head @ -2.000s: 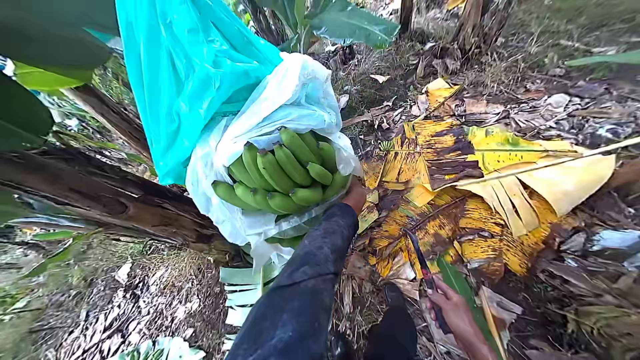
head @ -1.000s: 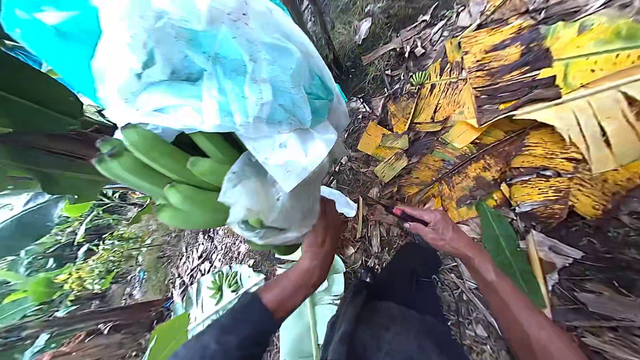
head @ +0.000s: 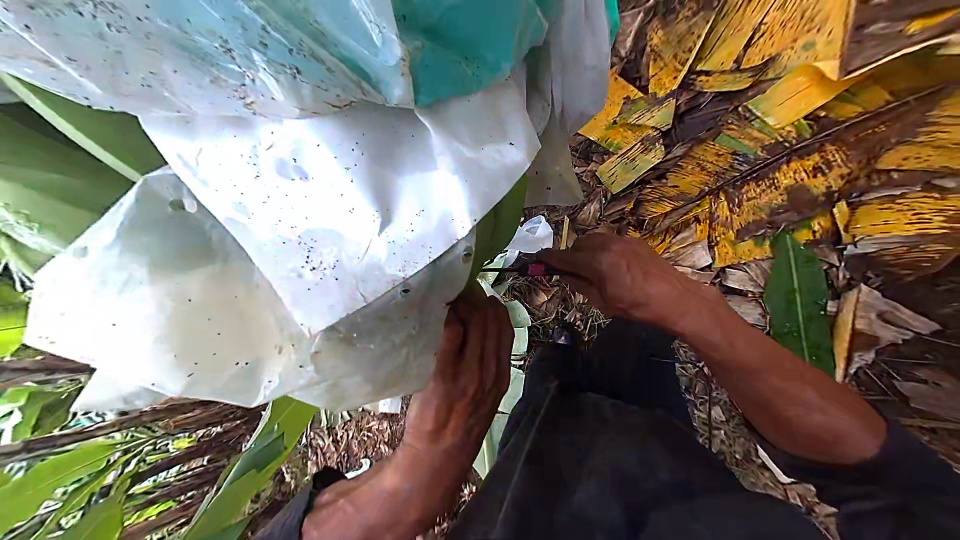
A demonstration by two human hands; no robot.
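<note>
A white and teal plastic bunch bag (head: 337, 180), speckled with dark bits, fills the upper left and covers nearly all of the banana bunch. A green banana (head: 499, 225) shows at the bag's right edge. My left hand (head: 476, 345) is at the lower end of this banana, fingers curled against it and the bag's edge; the fingertips are partly hidden. In my right hand (head: 615, 274) is a knife (head: 534, 269) with a red and black handle, its thin dark blade pointing left at the banana. Whether the blade touches it I cannot tell.
Yellow, dark-streaked banana leaves (head: 787, 165) lie on the ground at the upper right. A green leaf piece (head: 801, 300) lies nearer, among dry litter. Green leaves (head: 247, 472) stand at the lower left. My dark-clothed legs (head: 600, 435) are below my hands.
My right hand has brought the knife leftward to the bunch. The green bananas seen on the bunch's left side earlier are now covered by the bag. The view has moved much closer.
</note>
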